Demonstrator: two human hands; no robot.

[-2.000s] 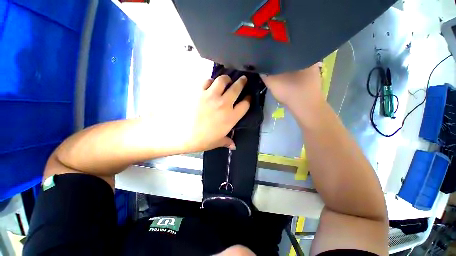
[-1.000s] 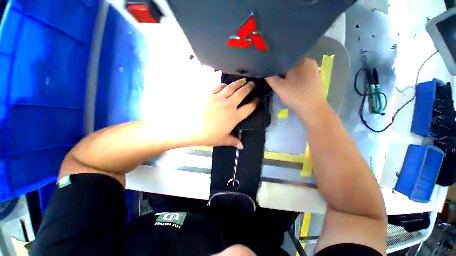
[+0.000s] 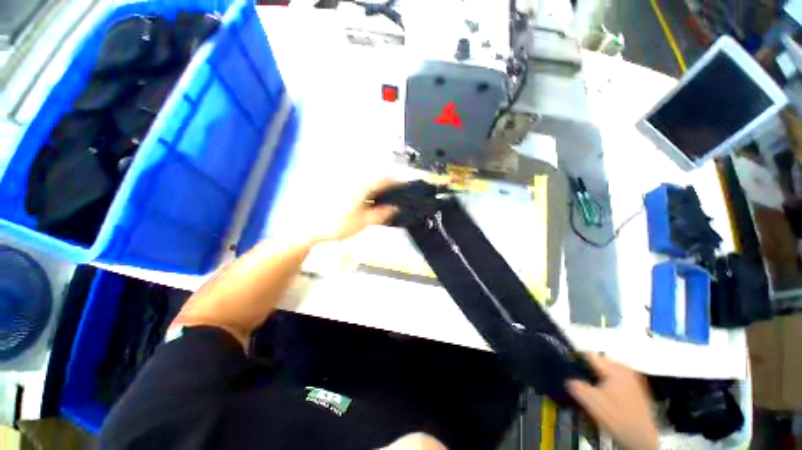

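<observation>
A long black fabric panel (image 3: 475, 279) with a silver line down its middle is stretched diagonally in front of the sewing machine head (image 3: 454, 114). My left hand (image 3: 362, 215) grips its upper end, below and left of the needle area. My right hand (image 3: 618, 400) is blurred and holds its lower end at the table's right front edge. The panel is off the needle area, over the pale sewing plate (image 3: 396, 261). Both hands partly hide the panel's ends.
A large blue crate (image 3: 198, 163) with black pieces stands on the left. Two small blue bins (image 3: 680, 301), green-handled snips (image 3: 588, 204) and a control screen (image 3: 717, 104) are on the right. Yellow tape (image 3: 539, 237) borders the plate.
The panel has come out from under the machine head and now slants toward the lower right. My right hand has moved from the needle area to its lower end. The view has widened.
</observation>
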